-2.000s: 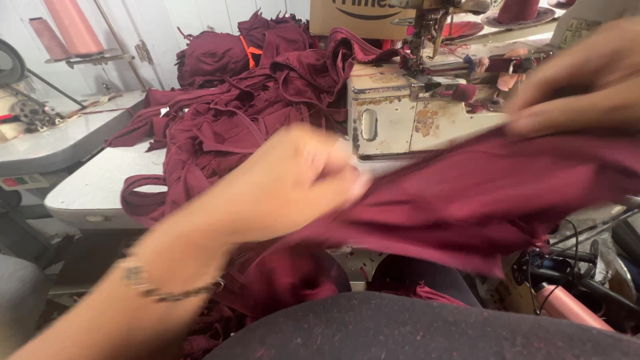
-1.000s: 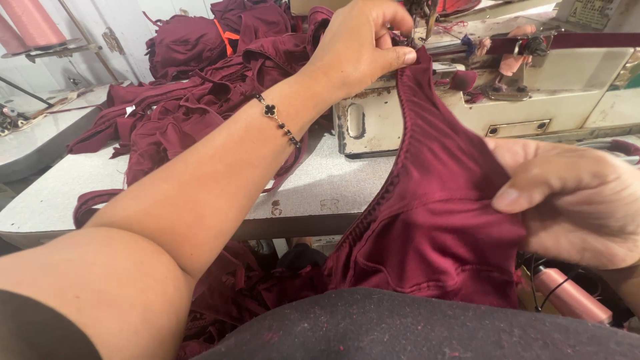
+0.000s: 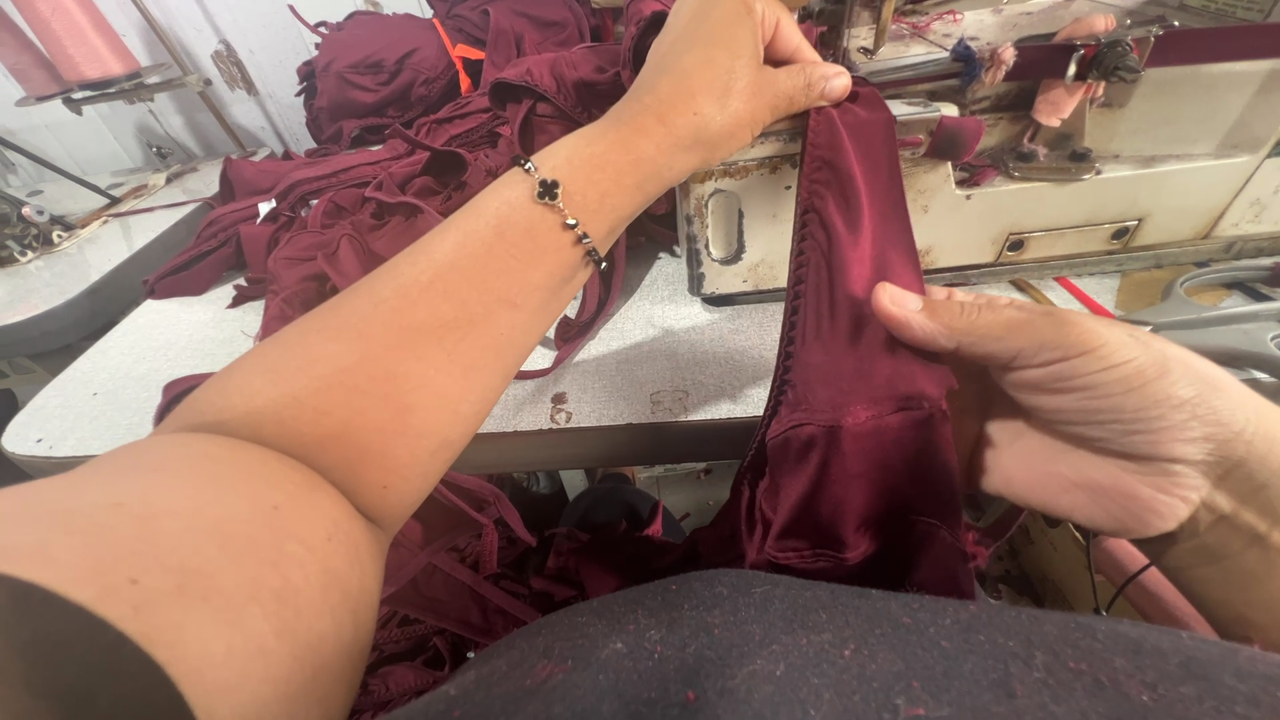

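A maroon satin garment piece [image 3: 850, 400] hangs from the sewing machine's front edge down toward my lap. My left hand [image 3: 745, 80] pinches its narrow top end close to the needle area of the industrial sewing machine [image 3: 970, 215]; that area is partly out of the frame. Lower down, my right hand [image 3: 1070, 400] grips the right edge of the same piece, thumb on top and fingers behind it. A gathered seam runs along the left edge of the cloth. Maroon binding strip [image 3: 1210, 46] passes through a guide on the machine at the upper right.
A heap of maroon garments [image 3: 400, 190] covers the back left of the worktable [image 3: 640, 350], with more maroon cloth [image 3: 450, 580] below its edge. Grey-handled scissors [image 3: 1220, 315] lie at the right. Pink thread cones [image 3: 85, 45] stand at the upper left.
Two seconds ago both hands held the cloth stretched sideways over my lap. My left hand has since moved up to the machine with one end, and the cloth now hangs down from it.
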